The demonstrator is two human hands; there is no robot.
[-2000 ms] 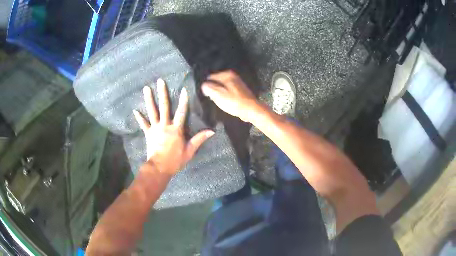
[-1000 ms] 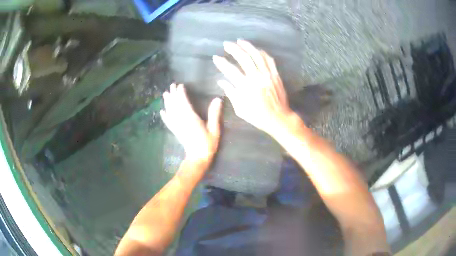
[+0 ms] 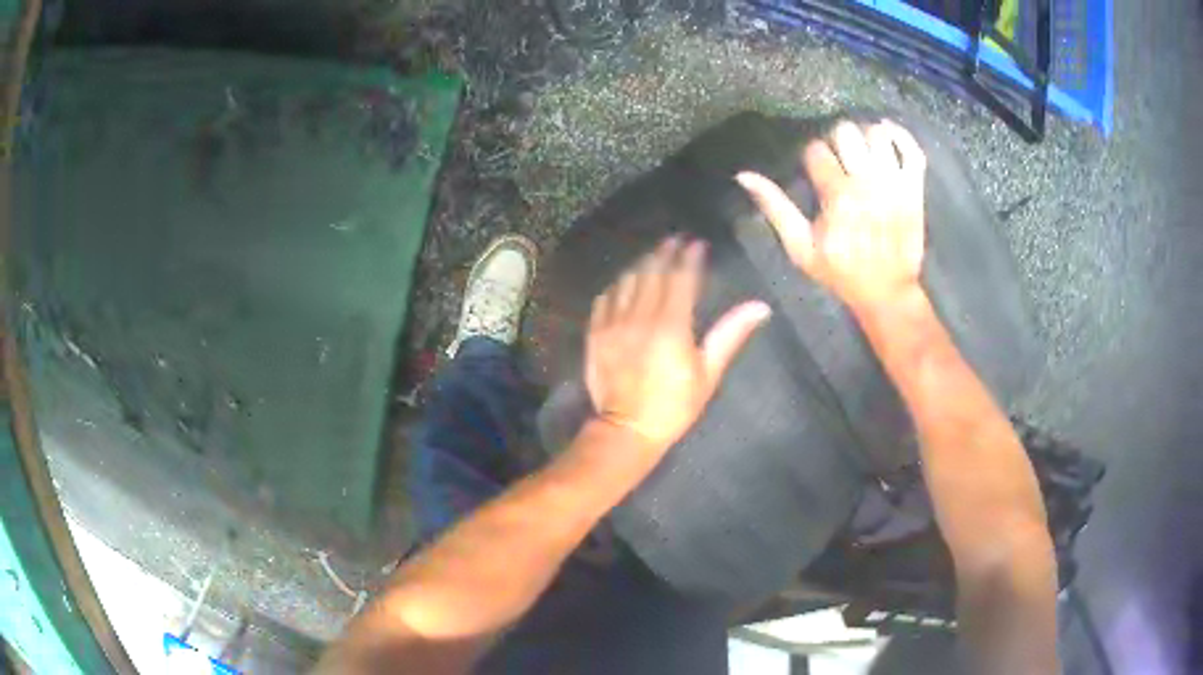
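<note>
A dark grey panel bundle (image 3: 739, 462) with rounded corners lies low in front of me, cinched across the middle. My left hand (image 3: 653, 336) is over its near left part, fingers spread and slightly blurred. My right hand (image 3: 864, 211) is on its upper part, fingers apart and a little bent. Neither hand visibly grips anything. The underside of the bundle and what supports it are hidden.
A large flat green plate (image 3: 238, 277) is at the left. My shoe (image 3: 497, 293) stands on the speckled floor between plate and bundle. A blue crate (image 3: 1082, 66) is at the upper right. Black pieces (image 3: 910, 528) lie at the lower right.
The view has turned, so the bundle now shows right of centre and the blue crate at the upper right. My hands have moved farther apart over the bundle.
</note>
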